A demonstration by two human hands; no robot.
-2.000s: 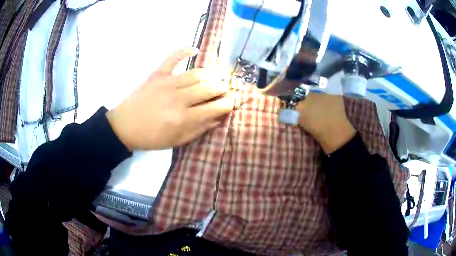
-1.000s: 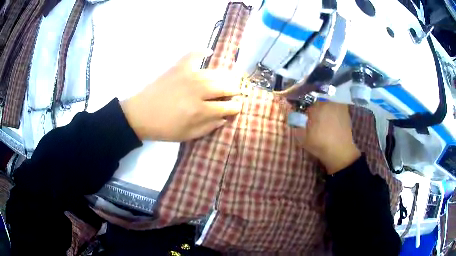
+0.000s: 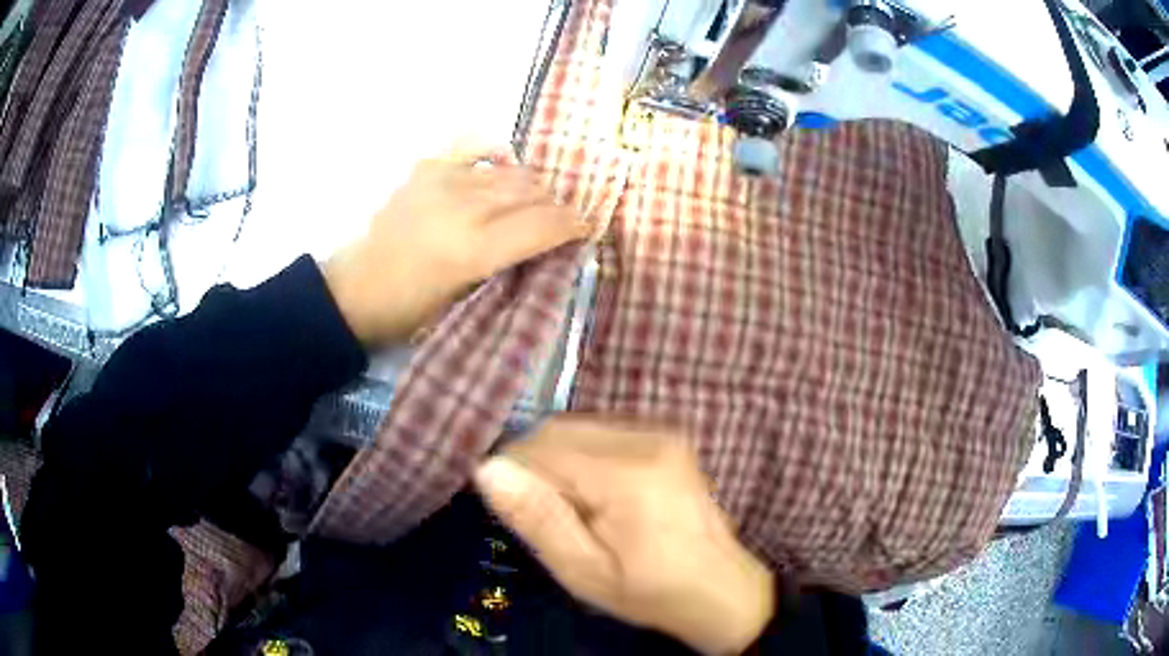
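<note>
The plaid garment panel (image 3: 820, 320) lies under the machine head and spreads right and towards me. A plaid strip (image 3: 442, 372) runs from the presser foot area (image 3: 660, 96) down to the left, its lower part apart from the panel's edge with a white edge between them. My left hand (image 3: 455, 237) holds the strip just in front of the needle area, fingers pressed on it. My right hand (image 3: 628, 519) is blurred, low in front, over the panel's near left edge; whether it grips cloth cannot be told.
The white sewing machine (image 3: 949, 96) with blue stripe stands at upper right. A heap of plaid strips (image 3: 77, 180) and pale-backed pieces (image 3: 141, 128) lies at left. A measuring scale (image 3: 346, 417) runs along the table's front edge. A blue object (image 3: 1109, 564) is below at right.
My right hand has left the machine's side and come down towards me. The strip's lower part has lifted and separated from the panel. The machine head sits higher in view.
</note>
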